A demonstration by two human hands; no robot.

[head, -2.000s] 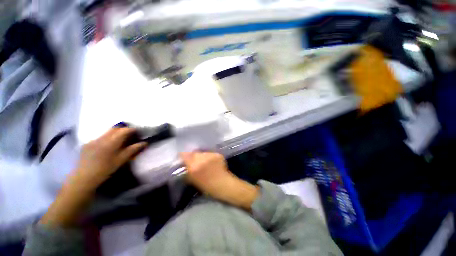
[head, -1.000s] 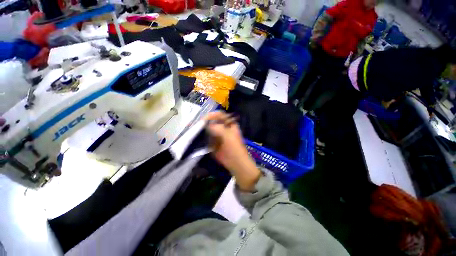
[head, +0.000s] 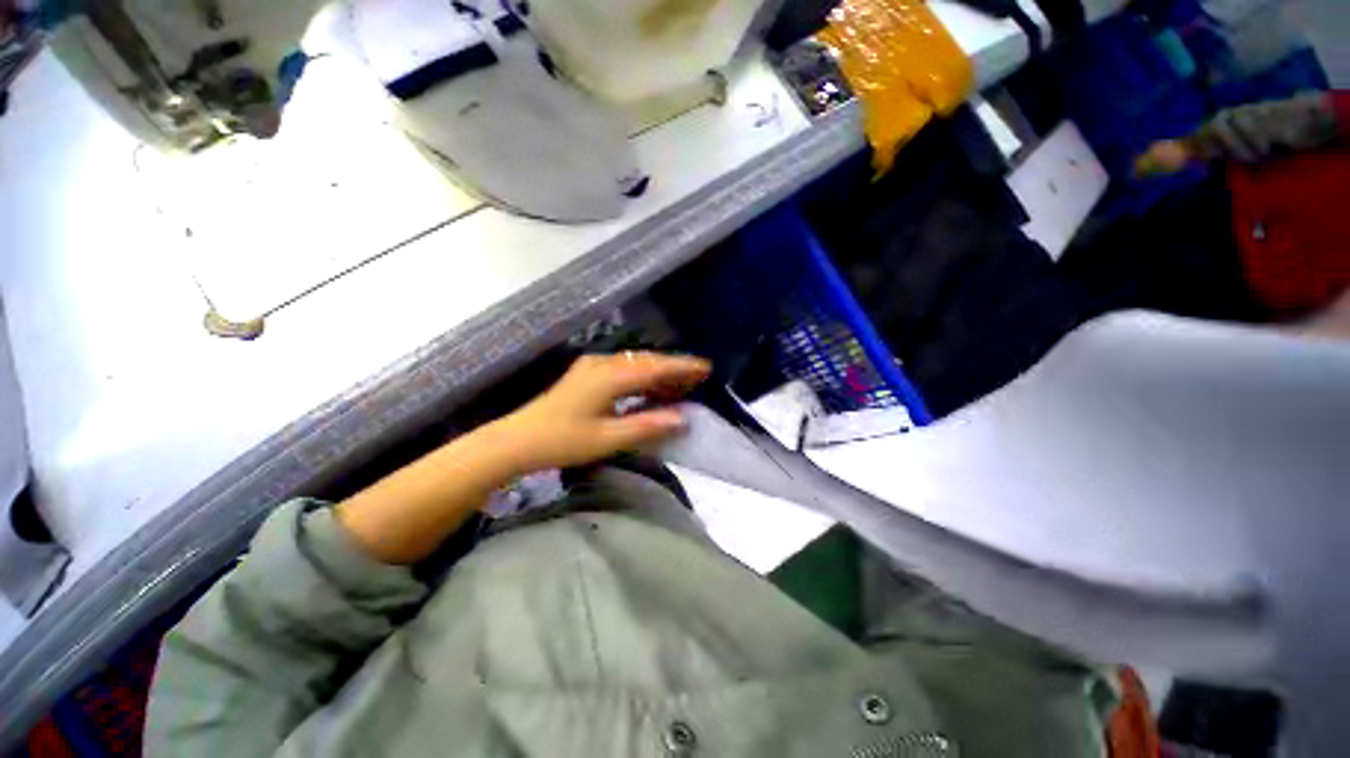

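My left hand [head: 600, 415] is in front of the table edge, palm down, with its fingers apart. The narrow end of a long pale grey fabric piece [head: 1036, 444] lies at its fingertips, with no clear grip on it. The fabric spreads, blurred, across the right side and out of the picture. My right hand cannot be made out. A pale rounded stack of cut pieces [head: 518, 133] with a black strip lies on the white sewing table [head: 341, 222]. The sewing machine's needle area [head: 222, 111] is at the upper left, partly cut off.
A crumpled orange-yellow bag [head: 896, 74] hangs over the table's right end. A blue perforated basket [head: 844, 333] with black fabric [head: 948, 282] stands beside the table. A person in red [head: 1288, 222] is at the right edge. A ruled band runs along the front table edge.
The view has swung back down to the table. The pale fabric, earlier stretched across the lower left, now spreads to the right. My left hand has come into view; my right has left it.
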